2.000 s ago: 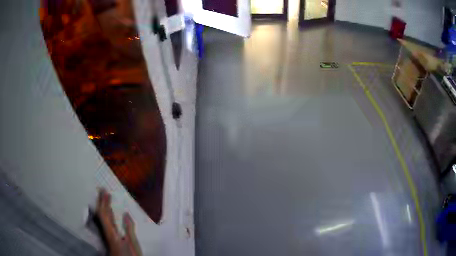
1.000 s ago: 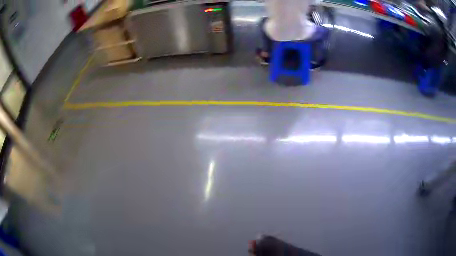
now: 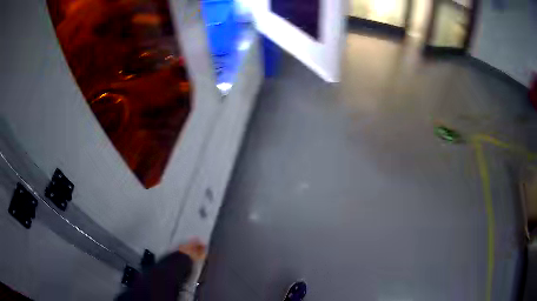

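The white machine's closed guard door has an orange tinted window (image 3: 138,76) at the upper left. My left hand (image 3: 193,250), in a dark sleeve, is small and blurred at the lower left, in front of the machine's white side near the floor edge. Its fingers look bent, but I cannot tell whether it holds or touches anything. My right hand is not in view.
An open white door (image 3: 312,41) juts out at the top centre. Bright blue shows in an opening (image 3: 224,44) beside the window. Black hinges (image 3: 59,189) sit lower left. Grey floor (image 3: 330,176) has a yellow line (image 3: 487,211). A dark shoe (image 3: 296,290) is at the bottom.
The view has swung from the work tables and the seated person on a blue stool back to the machine. The open door now looks nearer than two seconds ago. My left hand is back in view.
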